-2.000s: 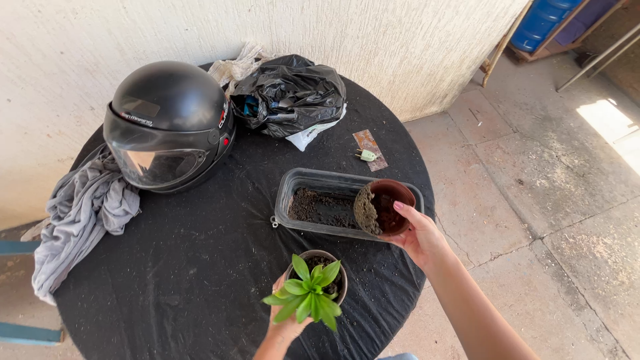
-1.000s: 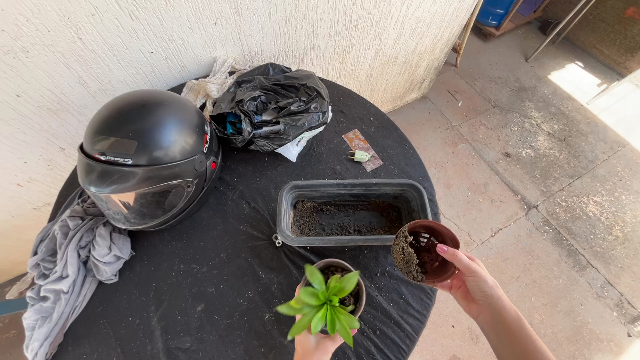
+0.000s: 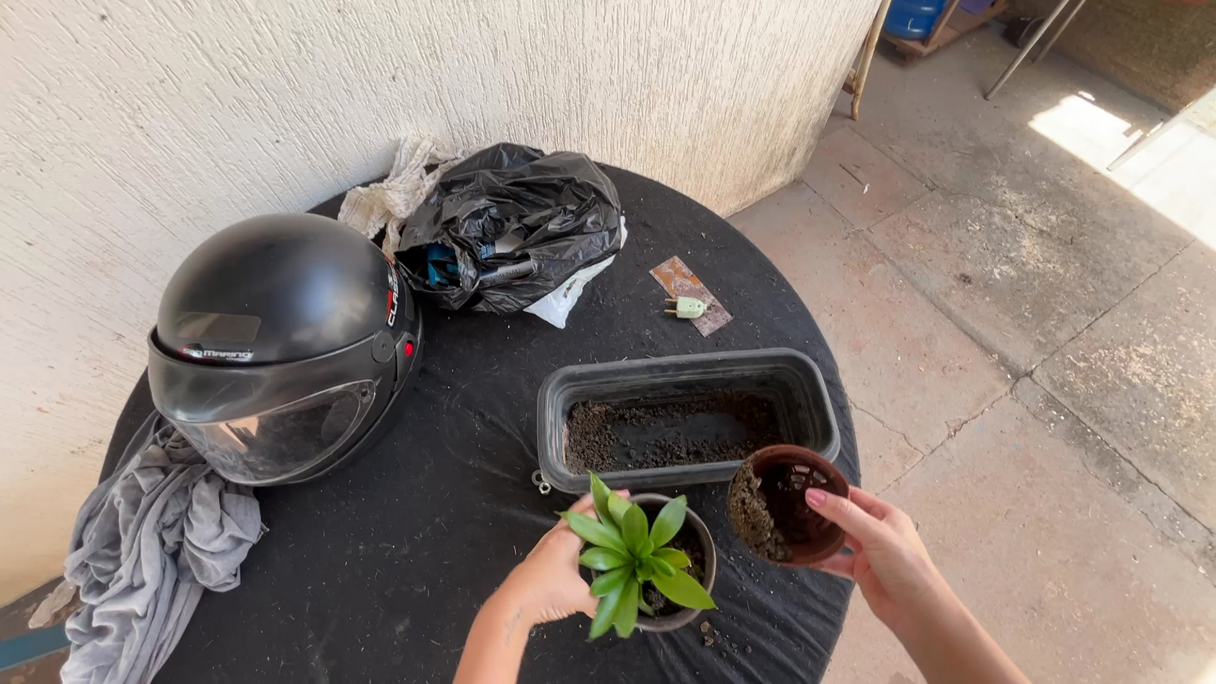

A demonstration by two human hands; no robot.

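My left hand grips the side of a round pot that holds dark soil and a leafy green plant. In my right hand is a brown plastic pot, tilted, with my thumb inside its rim and a crust of soil along one side. It overlaps the near right corner of a black rectangular planter in the view. A thin layer of dark soil lies on the planter's bottom. Crumbs of soil lie beside the plant's pot.
A black motorcycle helmet stands at the left above a grey cloth. Behind are a black plastic bag and a whitish cloth. A plug lies on a small worn plate; small metal rings lie by the planter.
The brown pot in my right hand has moved off the planter's right end toward its near right corner. My left hand has stayed on the plant's pot, which is now closer to the planter.
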